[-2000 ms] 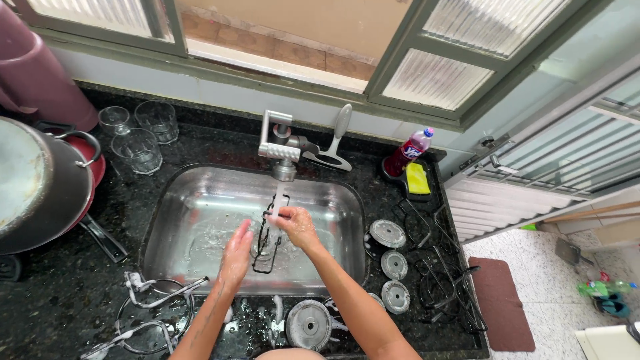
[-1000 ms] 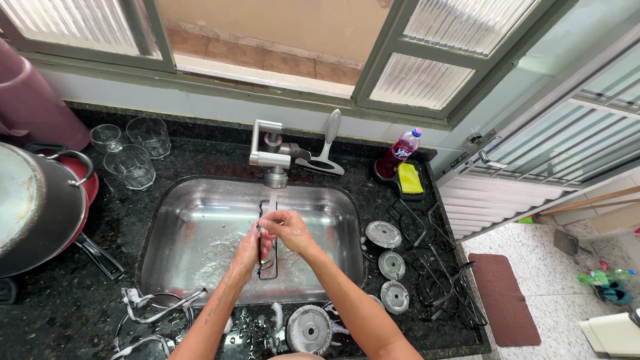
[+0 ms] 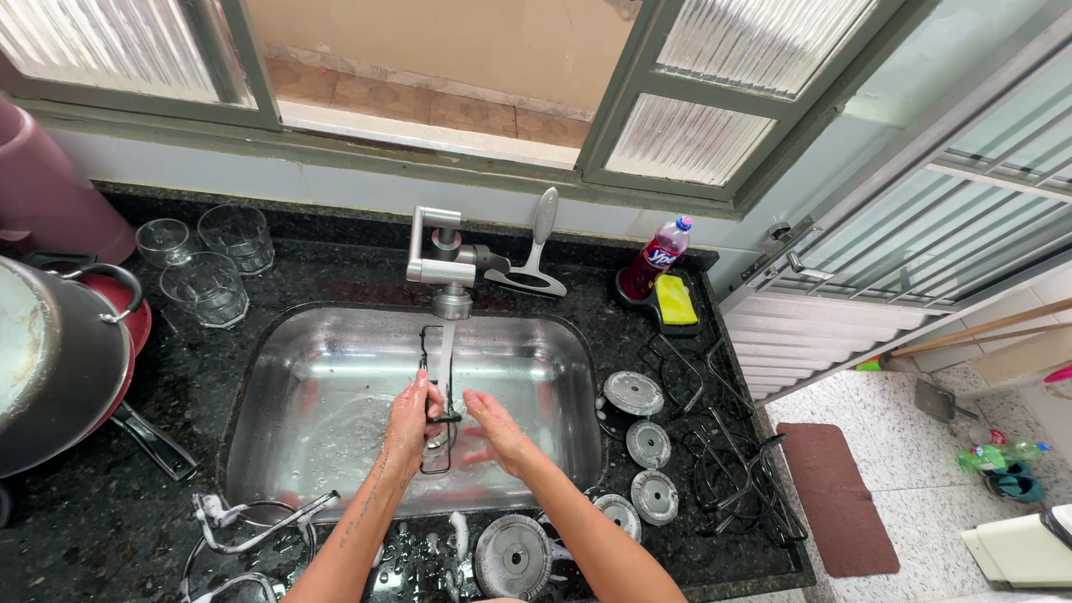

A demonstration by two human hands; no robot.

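Observation:
My left hand (image 3: 416, 410) grips a black wire stove grate (image 3: 436, 469) over the stainless steel sink (image 3: 335, 335). Water runs down onto the grate from the metal faucet (image 3: 452, 301). Just right of the grate, my right hand (image 3: 494, 427) has its fingers apart and holds nothing. Soapy wire grates (image 3: 264, 532) lie on the counter at the front left. A large round burner cap (image 3: 512, 557) with suds sits at the sink's front edge. Several smaller burner caps (image 3: 648, 444) and a pile of black grates (image 3: 737, 477) lie to the right.
Drinking glasses (image 3: 205, 289) and a large pot (image 3: 63, 368) stand at the left. Behind the sink a squeegee (image 3: 538, 251) leans beside the faucet. A bottle of red dish soap (image 3: 657, 258) and a yellow sponge (image 3: 676, 300) share a black holder at the back right.
Both hands were together on the grate one second ago; now my right hand is off it and apart from my left. The grate remains in the water stream.

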